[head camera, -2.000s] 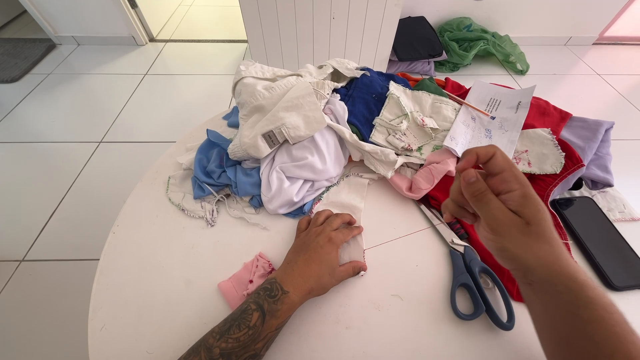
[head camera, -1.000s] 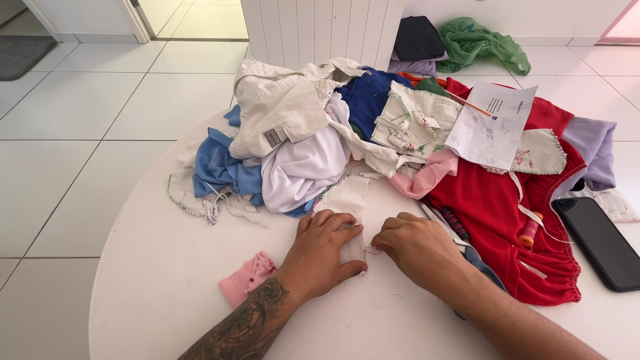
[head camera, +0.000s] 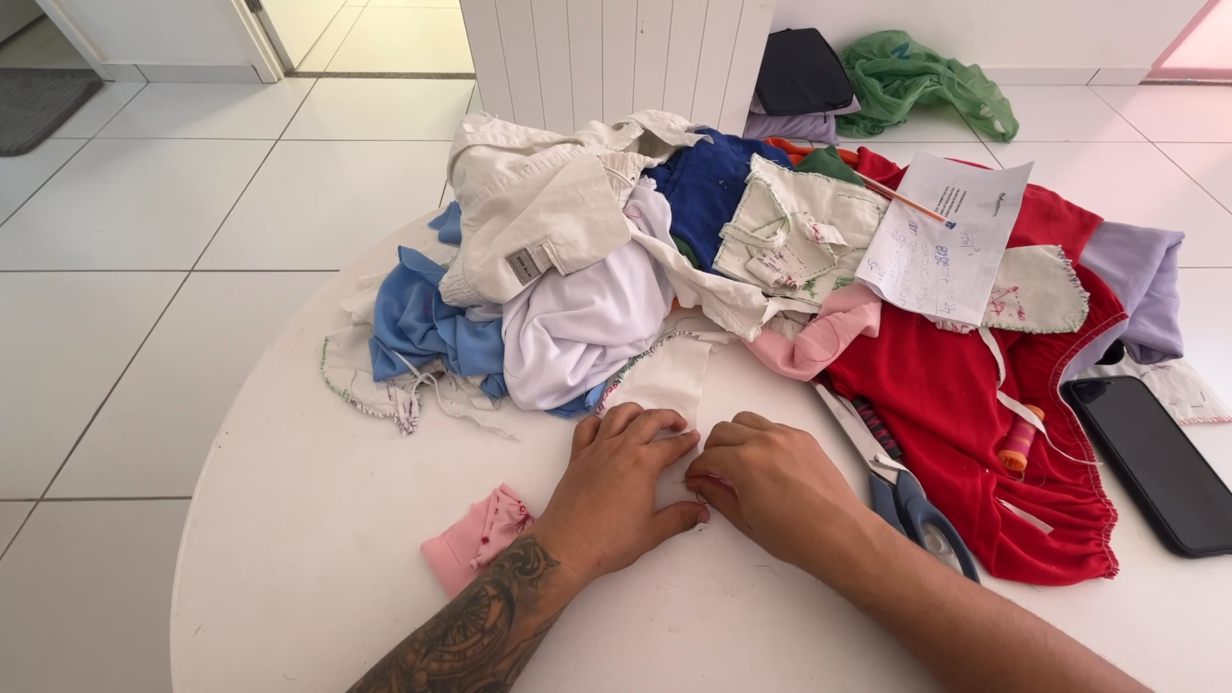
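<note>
My left hand (head camera: 626, 481) lies on a strip of off-white cloth (head camera: 664, 378) with stitched edges, pressing it on the white round table (head camera: 318, 558). Beside it, my right hand (head camera: 760, 472) has thumb and forefinger pinched together at the cloth's right edge; what they hold is too small to tell for sure, perhaps a needle. Fabric scissors (head camera: 910, 500) with dark blue handles lie partly under my right forearm. A folded piece of pink cloth (head camera: 472, 544) with dark pink stitches sits left of my left wrist.
Behind my hands is a heap of garments and scraps, with white cloth (head camera: 587, 318), blue cloth (head camera: 419, 322) and red cloth (head camera: 962, 433). A written-on paper (head camera: 948, 241) and a pencil (head camera: 905, 200) lie on it. At right are an orange thread spool (head camera: 1020, 441) and a smartphone (head camera: 1155, 462).
My right hand was raised above the scissors two seconds ago and has come down left to the cloth beside my left hand. My left hand has stayed in place.
</note>
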